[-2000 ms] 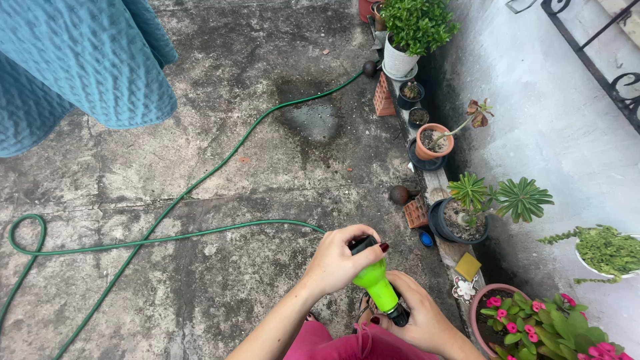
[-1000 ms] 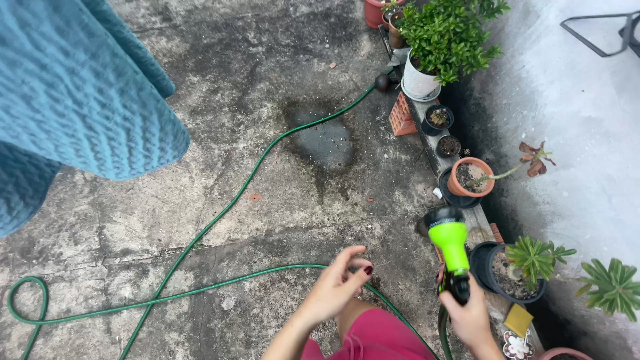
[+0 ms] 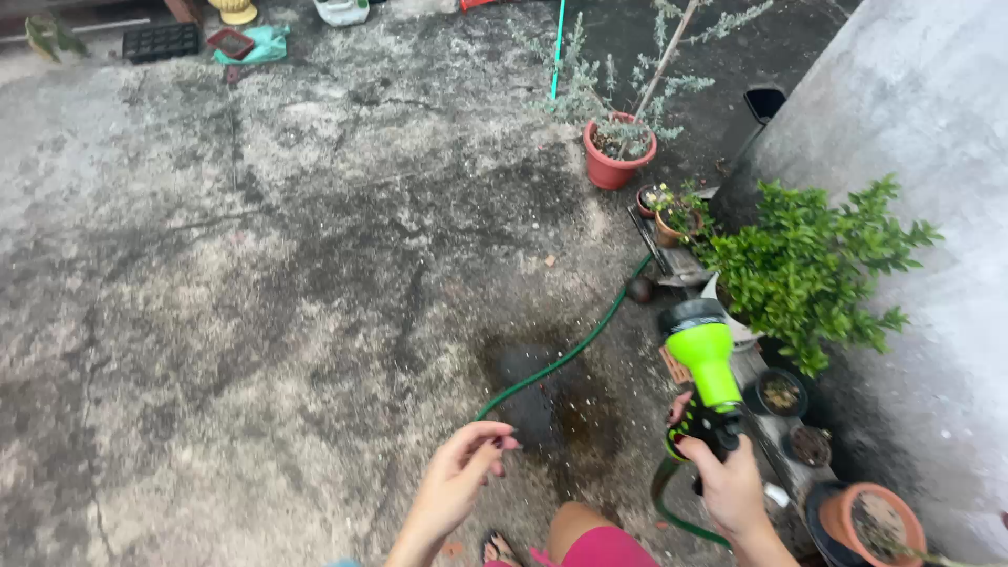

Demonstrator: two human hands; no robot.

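My right hand is closed around the black grip of a lime-green garden hose spray nozzle, whose round black head points up and away. From the base of the grip the green garden hose curves down; another stretch of it crosses a wet patch on the concrete. My left hand is raised to the left of the nozzle, fingers loosely bent and apart, holding nothing. No water is seen leaving the nozzle.
Potted plants line the wall on the right: a leafy green shrub, a terracotta pot and small dark pots. Further off stands a grey-leaved plant in a reddish pot. A black seedling tray lies at the far left.
Two seconds ago both hands were at the nozzle; the left has since let go and the right holds it by the grip. The view has swung toward the far end of the patio.
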